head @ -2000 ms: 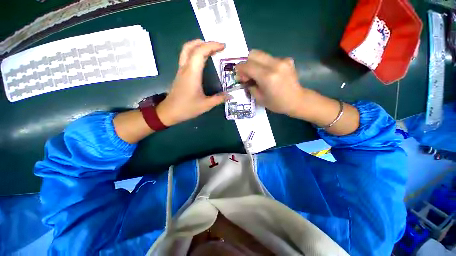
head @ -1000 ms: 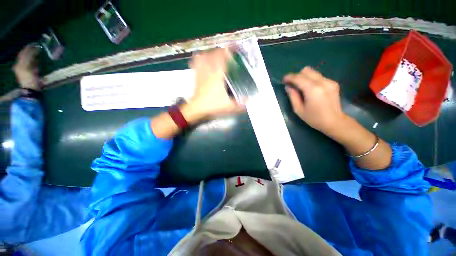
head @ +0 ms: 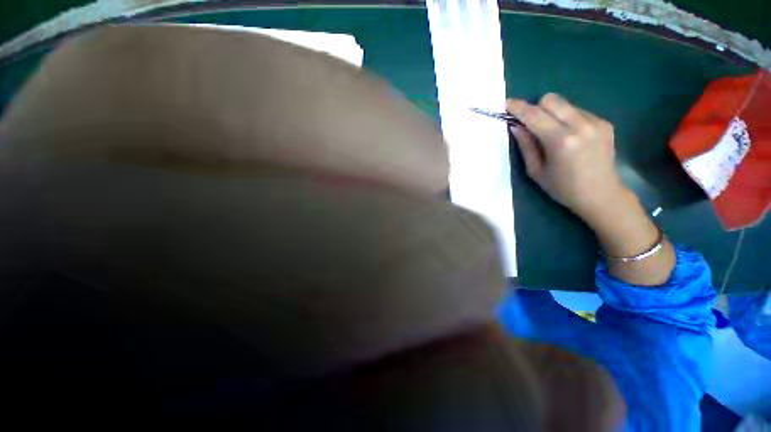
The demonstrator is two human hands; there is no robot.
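The long white adhesive strip (head: 473, 169) runs from the top edge down the middle of the bench, with faint greyish shapes at its far end. My right hand (head: 571, 156) is beside the strip's right edge, closed on thin dark tweezers (head: 492, 114). Their tips point left over the strip. A large blurred, skin-toned shape (head: 254, 110) very near the camera fills the left and lower view. It looks like my left hand, but its fingers and anything held cannot be made out. No phone unit shows.
A white sticker sheet (head: 338, 44) shows only at its edge behind the blurred shape. A red bin (head: 735, 181) with speckled white pieces (head: 719, 160) stands at right, with a small white scrap (head: 657, 212) nearby. A worn whitish bench edge (head: 676, 25) crosses the top.
The left hand has left the phone area, and a blurred shape now covers the left view. The phone is no longer visible. The right hand has moved to the strip's edge, tweezers now clear.
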